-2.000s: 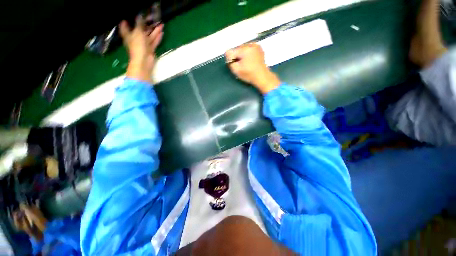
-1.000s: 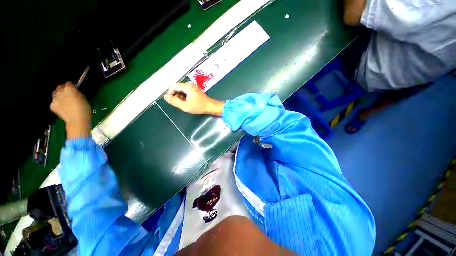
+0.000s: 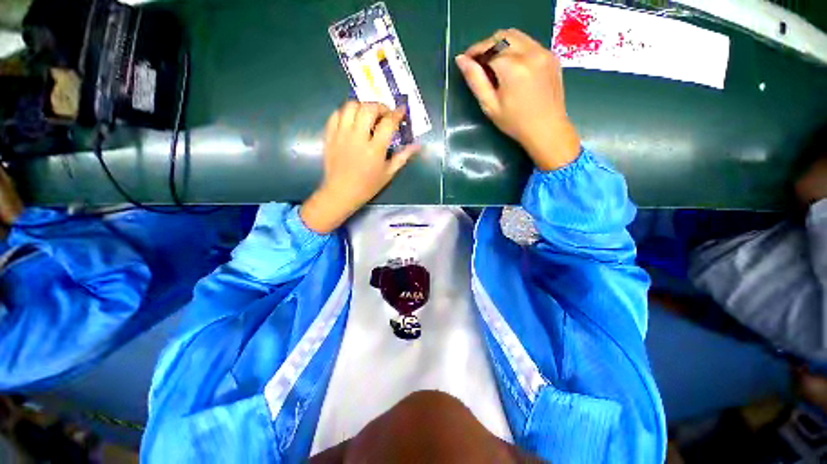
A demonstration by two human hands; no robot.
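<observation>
An open phone unit [image 3: 370, 56] lies tilted on the dark green bench mat, its circuit board at the far end and an orange-yellow flex strip inside. My left hand [image 3: 355, 156] is on the phone's near end, fingers bent over a small dark module [image 3: 403, 125]; whether it grips the phone or the module is hard to tell. My right hand [image 3: 521, 86], right of the phone, holds a thin dark tool [image 3: 494, 52], probably tweezers, clear of the phone. A white sheet [image 3: 694, 56] lies beyond it, with small red parts [image 3: 577, 33] heaped at its left end.
A black ribbed power unit [image 3: 113, 63] with cables stands at the left of the bench. A white rail [image 3: 762, 20] runs along the far right edge. A person's blue sleeve [image 3: 68, 294] is at the left, another person's grey sleeve [image 3: 771, 272] at the right.
My view has turned level to the bench. My left hand has come back from the conveyor side, and a phone now lies under it on the mat. My right hand still holds the dark tool.
</observation>
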